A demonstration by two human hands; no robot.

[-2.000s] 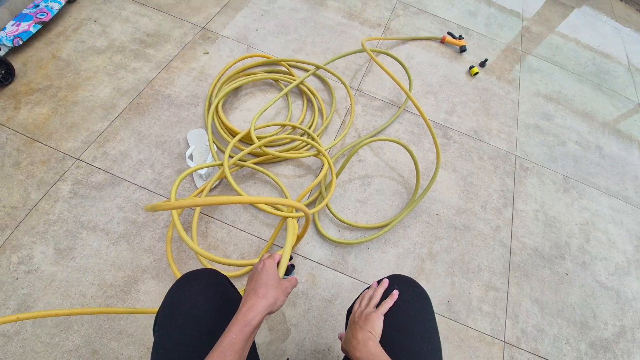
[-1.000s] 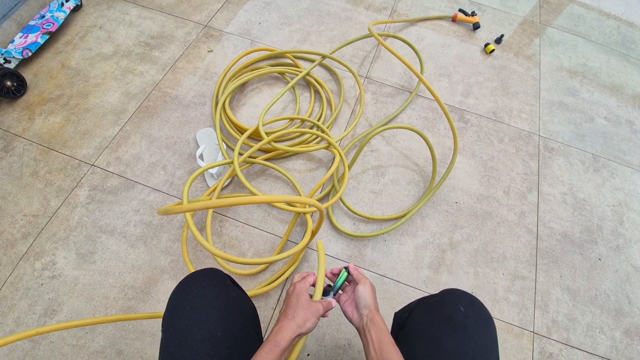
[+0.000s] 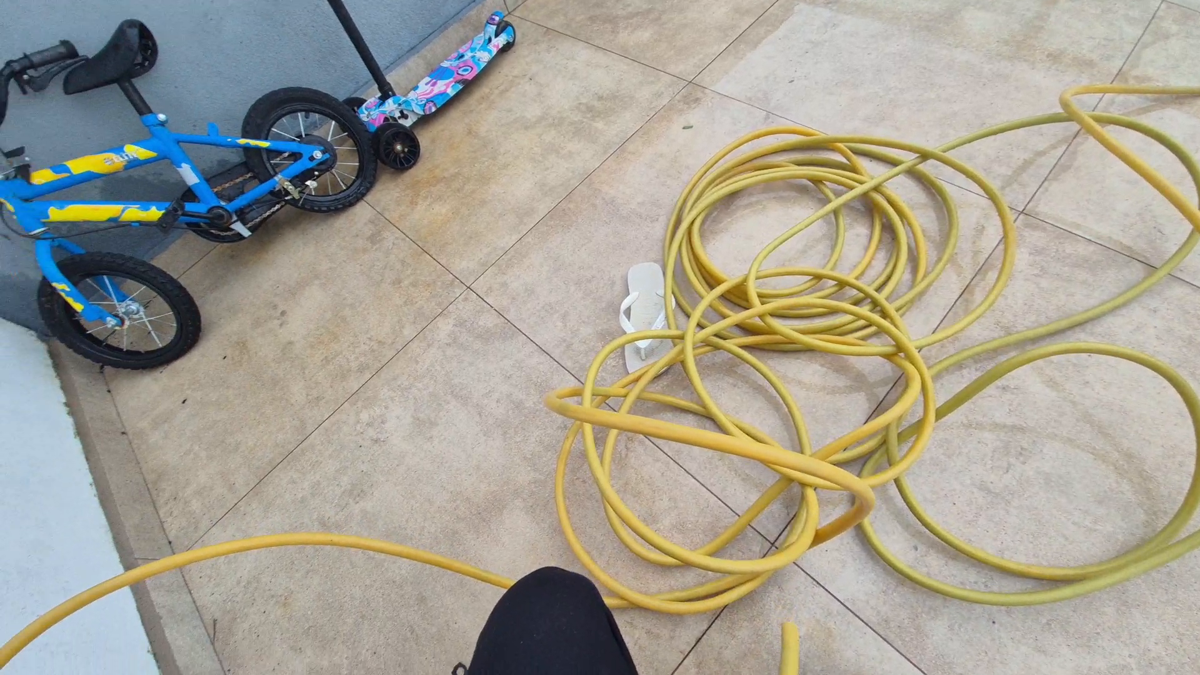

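A yellow garden hose (image 3: 712,437) lies in loose, overlapping loops on the tiled floor. One length of it runs off to the lower left past my black-clad knee. At the bottom edge, right of the knee, a short upright piece of yellow hose (image 3: 789,649) pokes into view; its lower part is out of frame. Neither my left hand nor my right hand shows now. A white flip-flop (image 3: 645,314) lies beside the coils, partly under the hose.
Against the grey wall at the upper left stands a blue and yellow child's bicycle (image 3: 178,155). A scooter with a colourful deck (image 3: 441,82) is just right of it. A white surface (image 3: 56,525) borders the lower left.
The view has swung left, bringing the bicycle in. Both hands, seen one second ago at the hose end with a green and black object, are now out of frame.
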